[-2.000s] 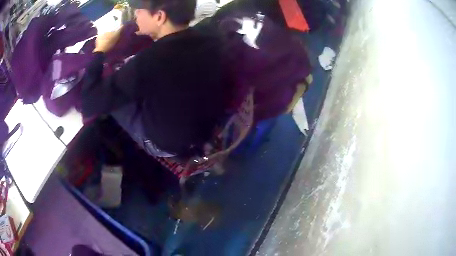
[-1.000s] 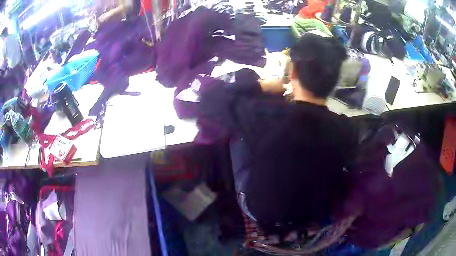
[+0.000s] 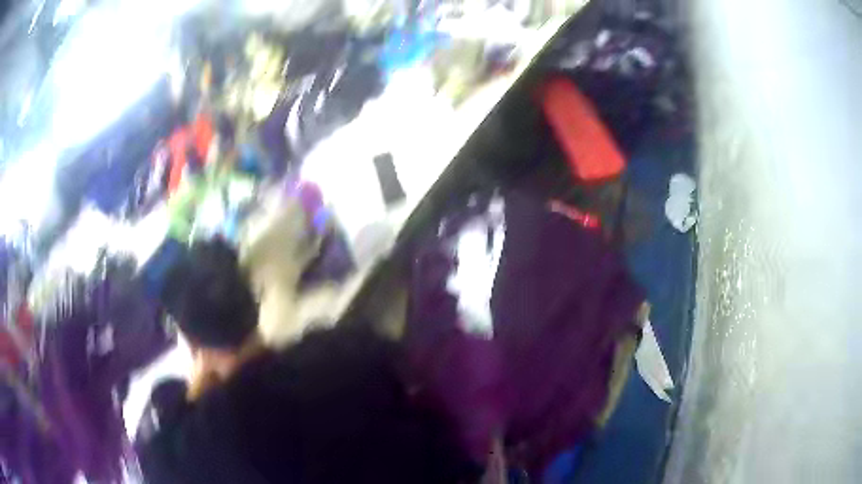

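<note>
Neither of my hands is in the picture. The view is blurred. A large heap of dark purple-looking cut panels [image 3: 558, 312] lies in front of me, right of a seated person, with its lower right side over a pale rim. A white piece [image 3: 475, 269] lies on top of the heap. A small red thing [image 3: 575, 215] is at the heap's upper edge; I cannot tell what it is.
A person in dark clothes [image 3: 312, 406] sits at the lower left. A white table [image 3: 425, 128] runs diagonally, bearing a dark flat object [image 3: 388, 178]. A red bench or crate [image 3: 581, 132] stands beyond the heap. White scraps [image 3: 652, 361] lie on the blue floor beside the grey wall [image 3: 784, 284].
The view has swung right along the aisle since one second ago. The seated person now appears lower left, and the heap, red bench and wall show more fully. No hand has appeared.
</note>
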